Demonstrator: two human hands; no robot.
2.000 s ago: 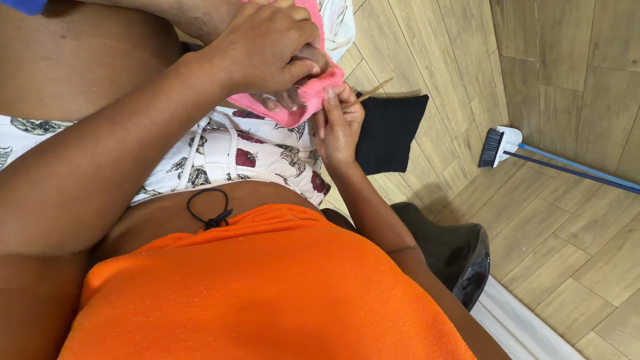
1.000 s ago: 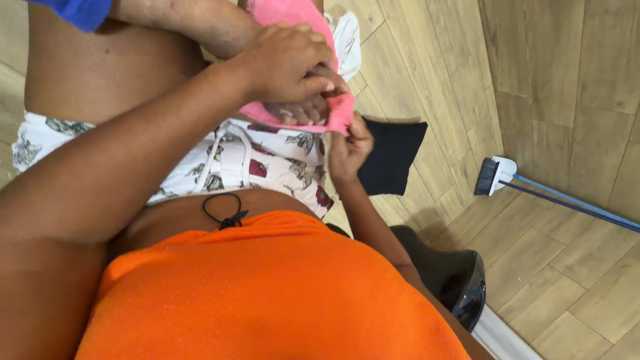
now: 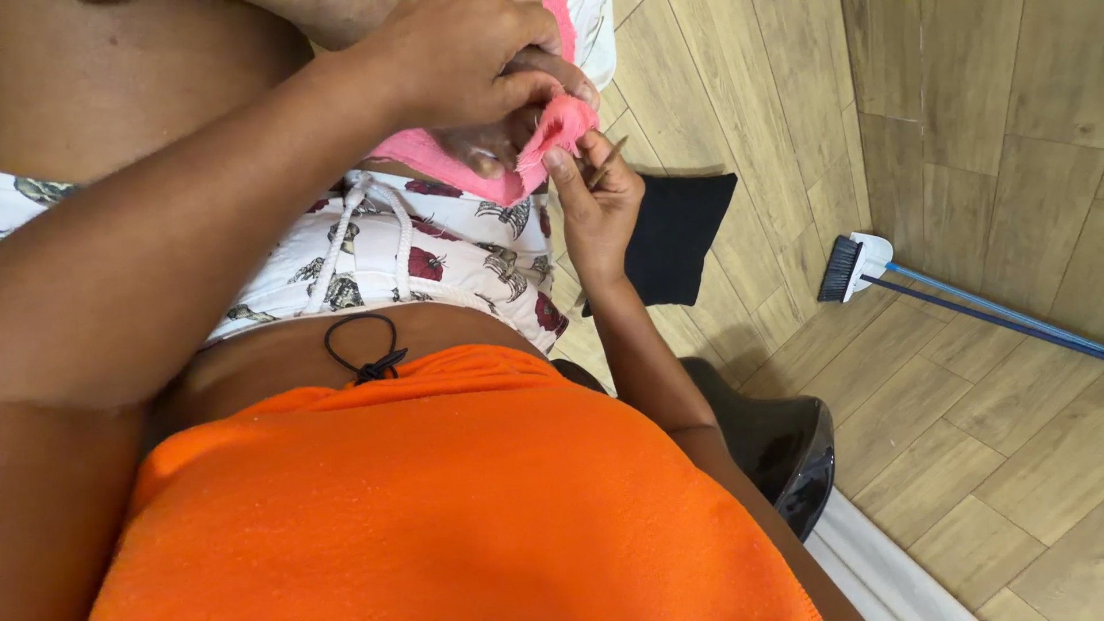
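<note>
My left hand [image 3: 474, 65] reaches over a bare foot [image 3: 483, 155] and grips its toes, with the thumb beside the edge of a pink towelling cloth [image 3: 440, 164]. That cloth lies under and around the foot, over white printed shorts [image 3: 440, 259]. My right hand [image 3: 604, 194] pinches a bunched fold of the same cloth at the toes between thumb and fingers. A thin wooden stick [image 3: 609, 162] is also held in my right hand, its end sticking out past the fingers. The fingers and cloth hide part of the toes.
A black cloth or cushion [image 3: 681, 237] lies on the wood-look floor beyond my right wrist. Near my right forearm is a glossy black curved seat [image 3: 776, 431]. A brush [image 3: 838, 269] and white dustpan [image 3: 875, 259] with long blue handles stand farther right.
My right hand and the pinched cloth have shifted slightly against the toes. The stick, out of sight one second ago, shows again between my right fingers.
</note>
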